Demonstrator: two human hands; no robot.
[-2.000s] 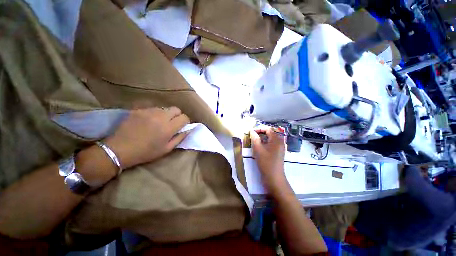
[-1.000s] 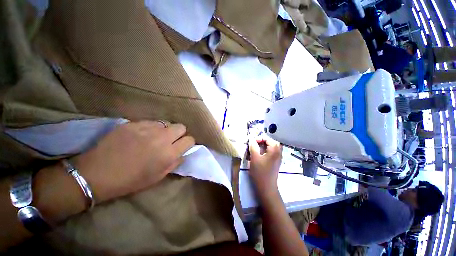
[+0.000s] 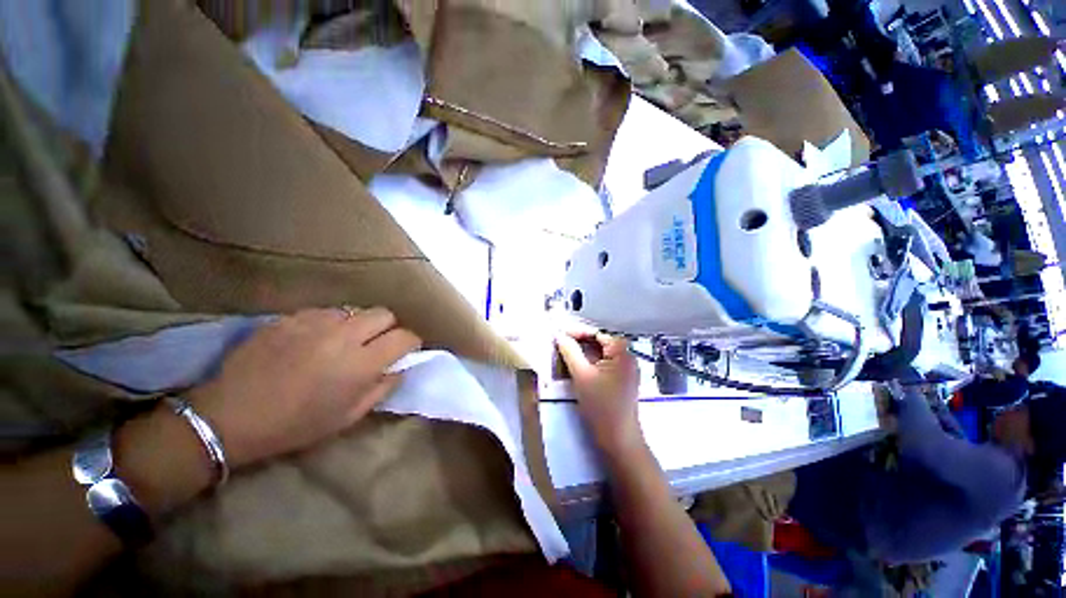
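A large khaki fabric panel [image 3: 281, 216] lies from the left across to the needle area, with thin white cloth [image 3: 473, 403] along its edge. My left hand [image 3: 310, 380] rests flat on the khaki, fingertips at the white cloth; whether it grips is unclear. My right hand [image 3: 602, 380] is beside the needle area, thumb and fingers pinched together at a small brown piece [image 3: 561, 362], mostly hidden by the fingers. The white machine head [image 3: 655, 251] with a blue stripe stands just behind my right hand. Bright glare hides the needle and presser foot.
More khaki and white pieces [image 3: 514, 76] are heaped behind the panel. A grey-blue block [image 3: 671, 371] sits right of my right hand. A brown patch [image 3: 750, 414] is on the white table [image 3: 701, 444]. A person in grey-blue [image 3: 953, 479] is at the lower right, near blue and khaki items.
The camera view has shifted and tilted, moving the machine head within the picture. My hands keep nearly the same places on the fabric and by the needle area.
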